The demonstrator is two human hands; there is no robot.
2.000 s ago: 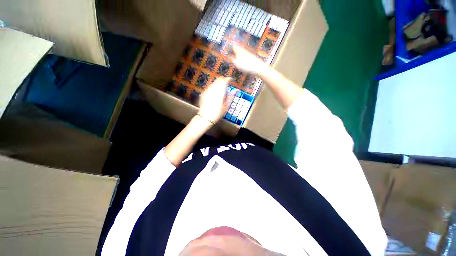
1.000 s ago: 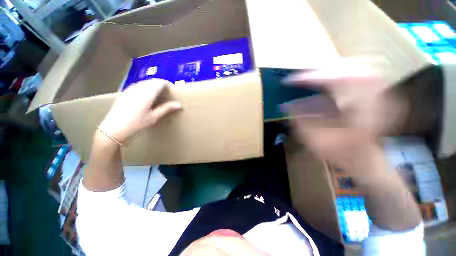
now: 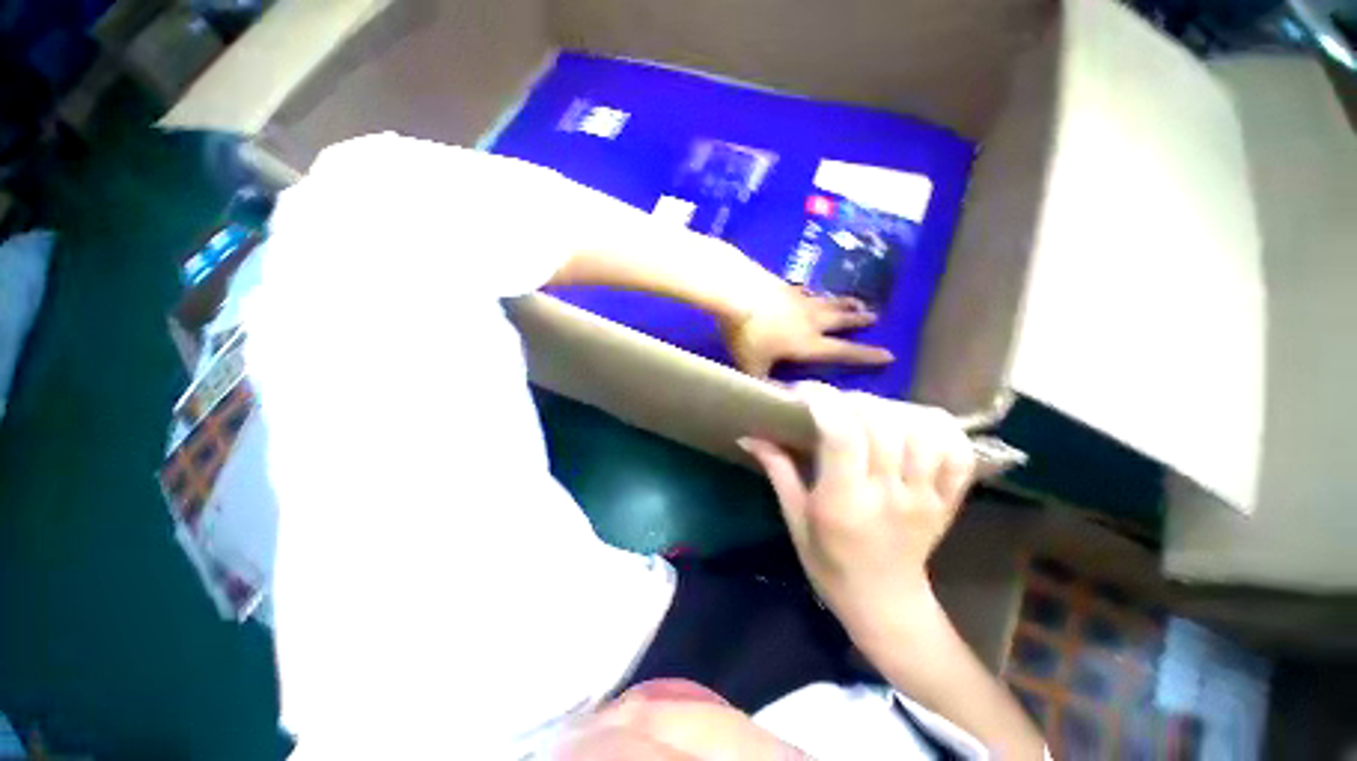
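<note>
A large open brown carton [image 3: 655, 372] stands in front of me. A flat purple-blue printed piece [image 3: 610, 179], with white and dark print, lies inside it; I cannot tell if it is a sheet or a box. My left hand [image 3: 804, 330] reaches over the near wall into the carton, fingers spread and palm down on the purple piece near its near right corner. It holds nothing. My right hand [image 3: 881, 483] grips the top edge of the near wall by the right corner, fingers over the edge and thumb outside.
The carton's right flap [image 3: 1146, 283] is folded outward. Another carton at the lower right holds an orange grid layer [image 3: 1079, 639] and pale pieces [image 3: 1213, 684]. Stacked sheets with an orange grid [image 3: 209, 461] lie at the left, above the green floor [image 3: 90, 565].
The view has shifted to the carton with the purple piece. My left hand has moved from its near wall onto the purple piece. My right hand, blurred at the right before, now grips the near wall.
</note>
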